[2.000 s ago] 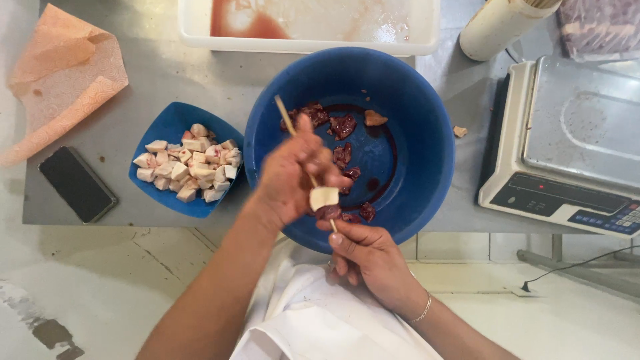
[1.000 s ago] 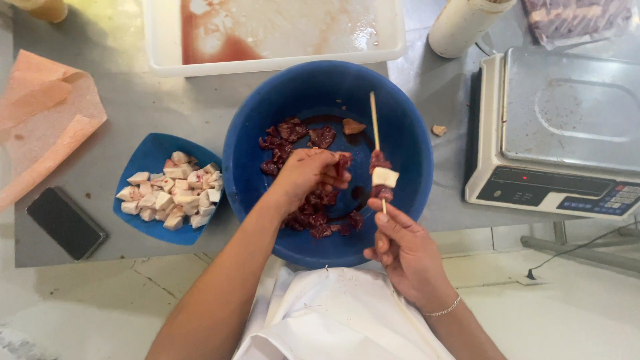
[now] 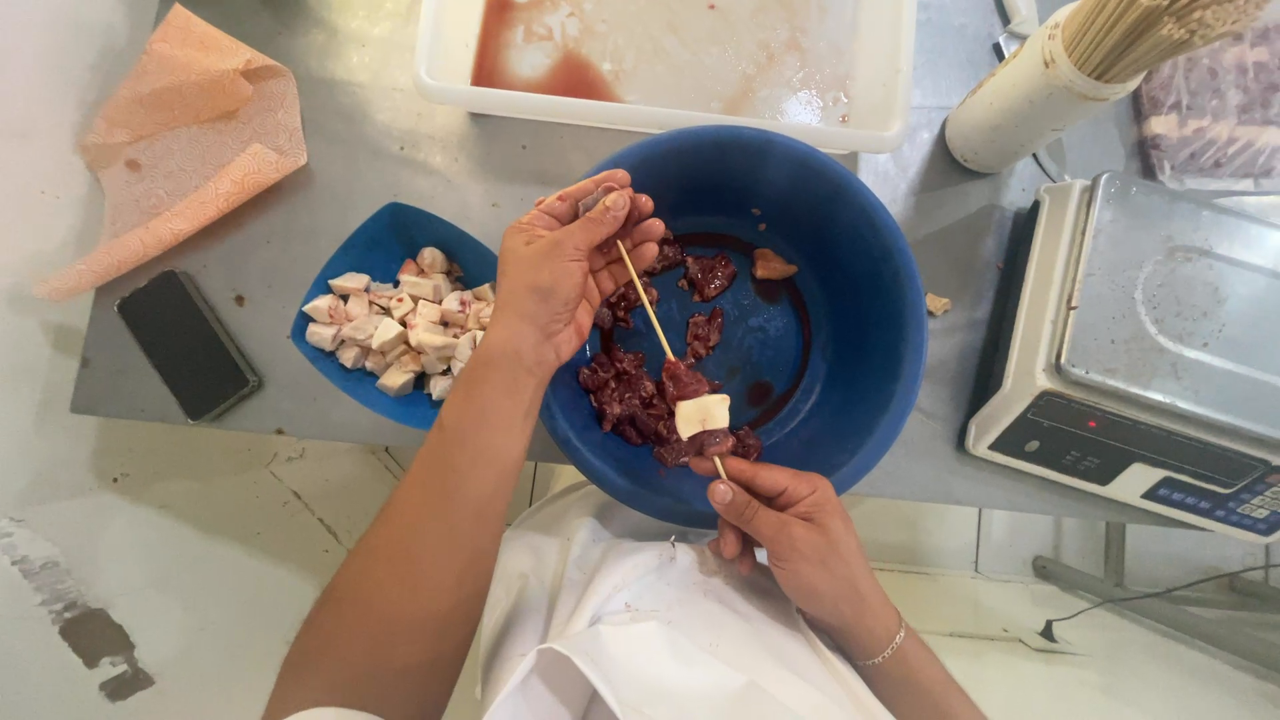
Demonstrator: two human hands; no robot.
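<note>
My right hand (image 3: pixel 775 510) pinches the lower end of a wooden skewer (image 3: pixel 645 300) over the blue basin (image 3: pixel 870 300). Threaded on it are dark red meat pieces and one pale fat cube (image 3: pixel 702 415) between them. My left hand (image 3: pixel 575 260), palm turned up, is beside the skewer's bare upper end, with a small dull piece, perhaps meat, between thumb and fingers. Dark red meat chunks (image 3: pixel 625 395) lie in the basin with some red liquid and a lighter piece (image 3: pixel 773 265). Pale cubes (image 3: pixel 400 325) fill a smaller blue bowl (image 3: pixel 350 245), partly behind my left forearm.
A white tray (image 3: pixel 660 118) with red liquid stands behind the basin. At right are a digital scale (image 3: pixel 1180 300), a white container (image 3: pixel 1020 95) of skewers (image 3: pixel 1140 30) and plastic-wrapped meat (image 3: pixel 1215 110). A phone (image 3: pixel 187 345) and an orange paper towel (image 3: pixel 200 140) lie at left.
My left hand was down among the meat in the basin one second ago; it is now raised beside the skewer's upper end. My right hand still holds the skewer, now tilted more to the left.
</note>
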